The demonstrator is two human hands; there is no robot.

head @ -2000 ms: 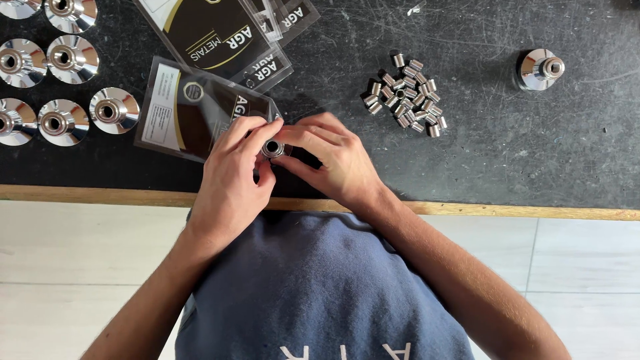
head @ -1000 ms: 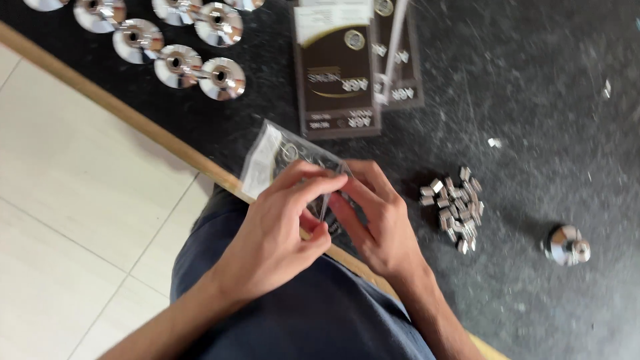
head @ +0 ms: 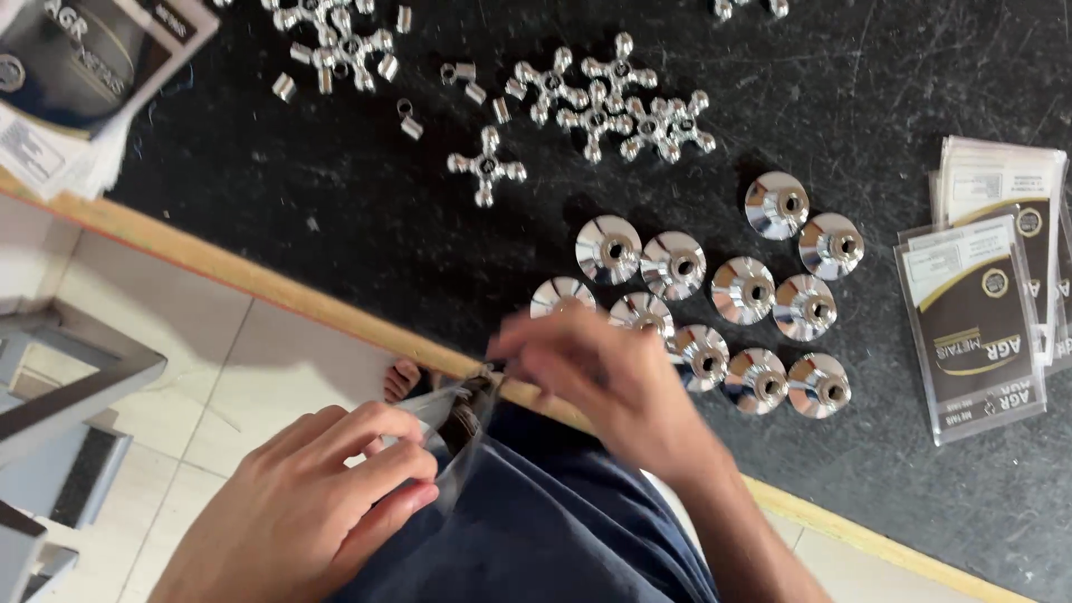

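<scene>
My left hand [head: 335,477] pinches a clear plastic package [head: 461,419] with a dark printed card in it, just off the table edge. My right hand [head: 611,377], blurred, is raised beside the package's top, its fingers partly spread; whether it holds anything cannot be told. Close by it lie several chrome cone-shaped flanges [head: 757,291], a few partly hidden behind the hand. Farther off are chrome cross handles [head: 487,167] and small metal sleeves [head: 411,127].
The black tabletop [head: 335,226] has a wooden edge [head: 251,287]. Packages with printed cards [head: 971,331] lie at the right, and a stack of cards [head: 84,75] sits at the upper left. A grey metal frame [head: 75,377] stands on the tiled floor, lower left; a foot [head: 402,381] shows under the edge.
The view has swung toward the flanges and cross handles. My hands, close together on the package before, are now apart, with the left still on it.
</scene>
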